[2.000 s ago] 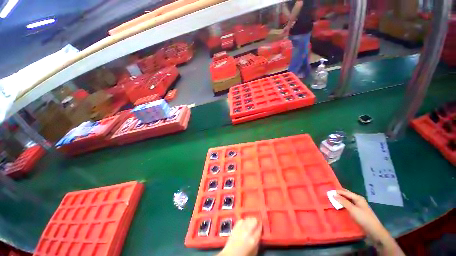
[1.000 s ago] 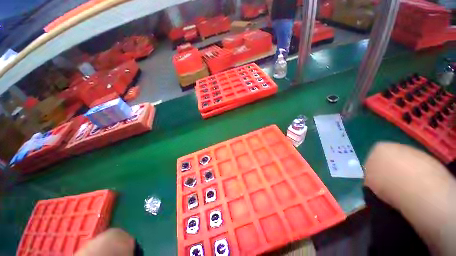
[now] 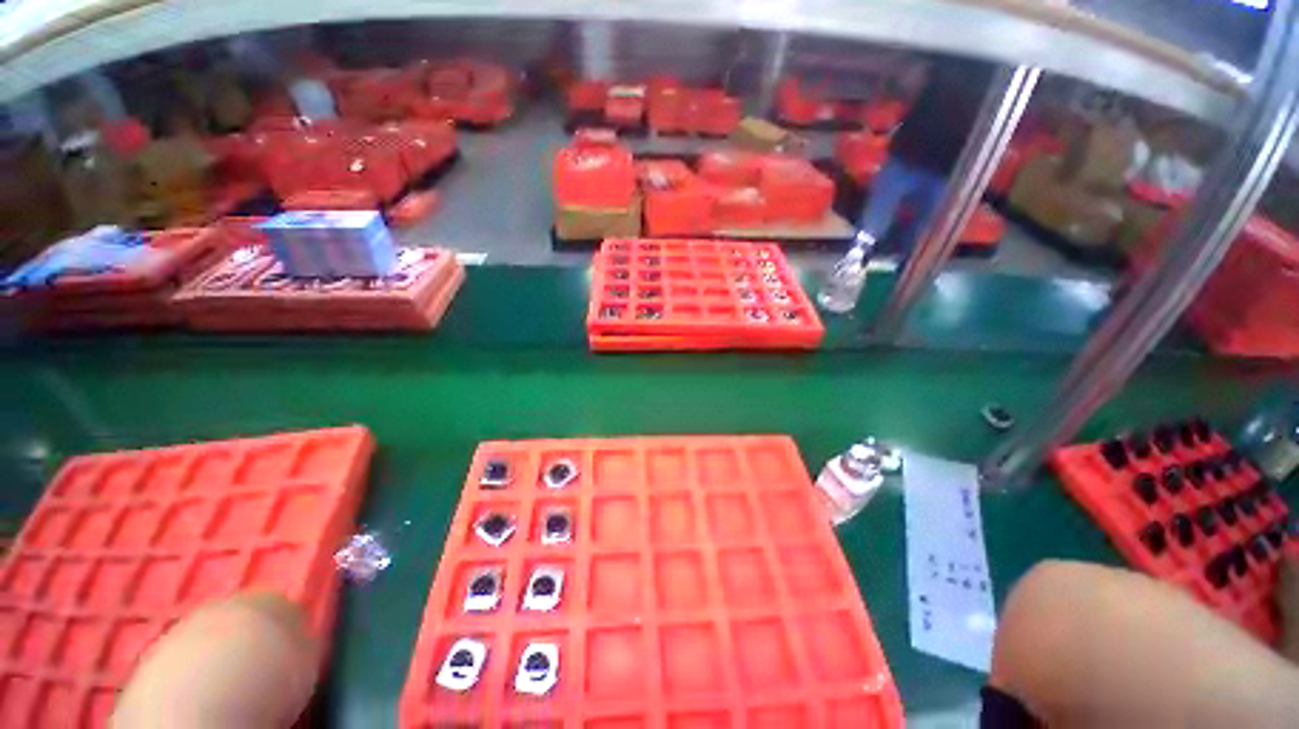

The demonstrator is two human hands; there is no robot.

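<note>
A large red foam tray (image 3: 618, 658) lies in front of me, cut off by the bottom edge. Its two left columns hold small square units (image 3: 539, 667) with pale rims and dark round centres. The pockets to their right are bare. Rounded bare parts of my arms, perhaps elbows, show at the lower left and lower right. My left hand and my right hand are out of the picture, so what they hold is hidden.
Bare-pocketed trays (image 3: 321, 491) lie left, with a shiny crumpled scrap (image 3: 362, 557) beside them. A white bottle (image 3: 855, 481), paper sheet (image 3: 947, 570) and tray of black parts (image 3: 1125, 491) are right. Metal posts (image 3: 957, 207) stand behind; a person stands beyond.
Both hands, earlier over the tray with a white cloth in the right, have left view. The cloth no longer shows. The view has turned, and more of the left tray shows.
</note>
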